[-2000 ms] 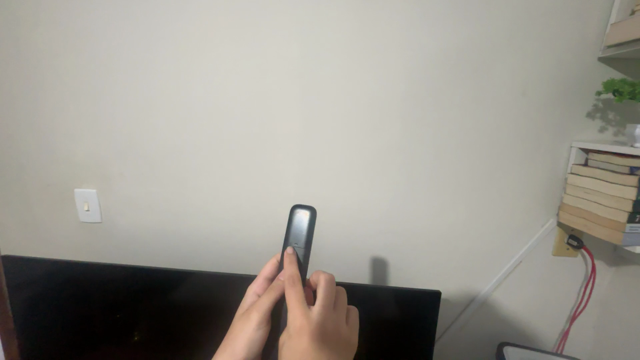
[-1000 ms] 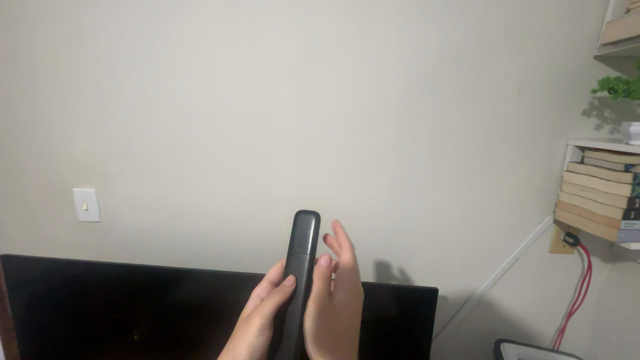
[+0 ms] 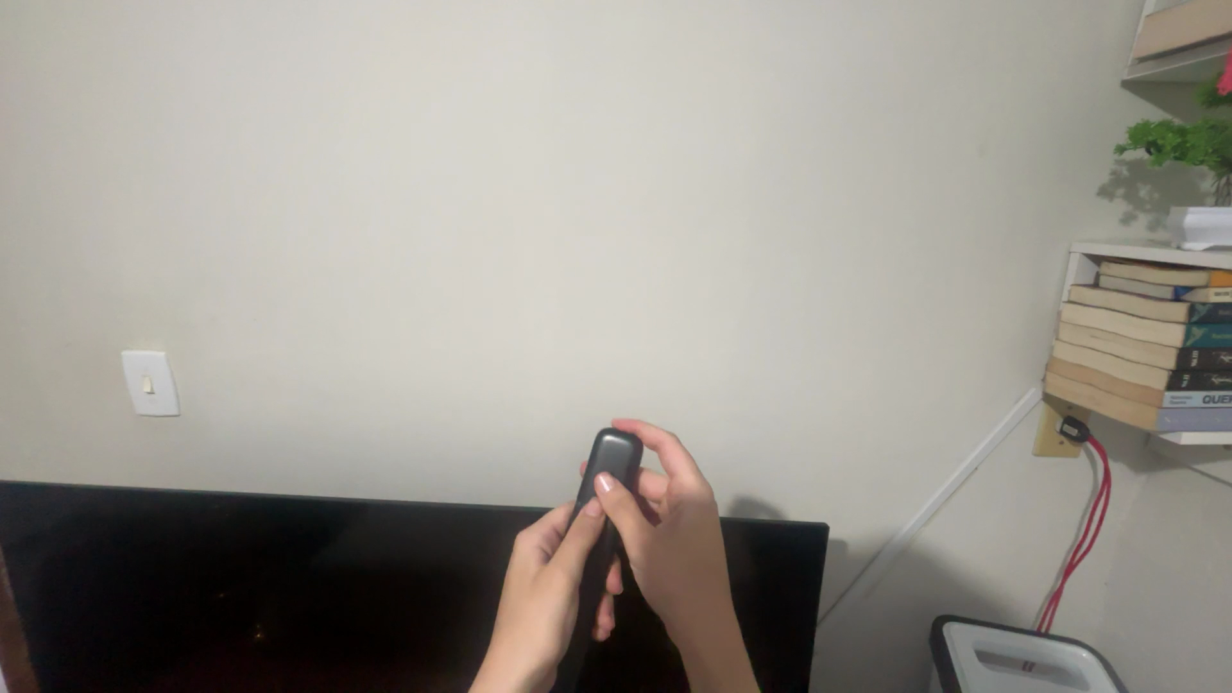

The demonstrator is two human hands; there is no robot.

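A slim black remote control (image 3: 616,452) points upward at the bottom middle, tilted a little to the right. My left hand (image 3: 549,587) grips it from the left, thumb across its face and fingertips showing at its right side. My right hand (image 3: 679,539) grips its upper part, with the thumb on the face and the index finger curled at the top end. Both thumbs are close together. The lower part of the remote is hidden by the hands or dark against the television.
A black flat television (image 3: 289,577) spans the lower left. On the wall are a light switch (image 3: 150,383) and a cable duct (image 3: 953,481). To the right are stacked books (image 3: 1116,356), a potted plant (image 3: 1198,226), an outlet with a red cable (image 3: 1088,539) and a white, black-edged object (image 3: 1020,645).
My right hand, its fingers raised beside the remote one second ago, now holds its upper end with thumb and index finger. My left hand keeps its hold.
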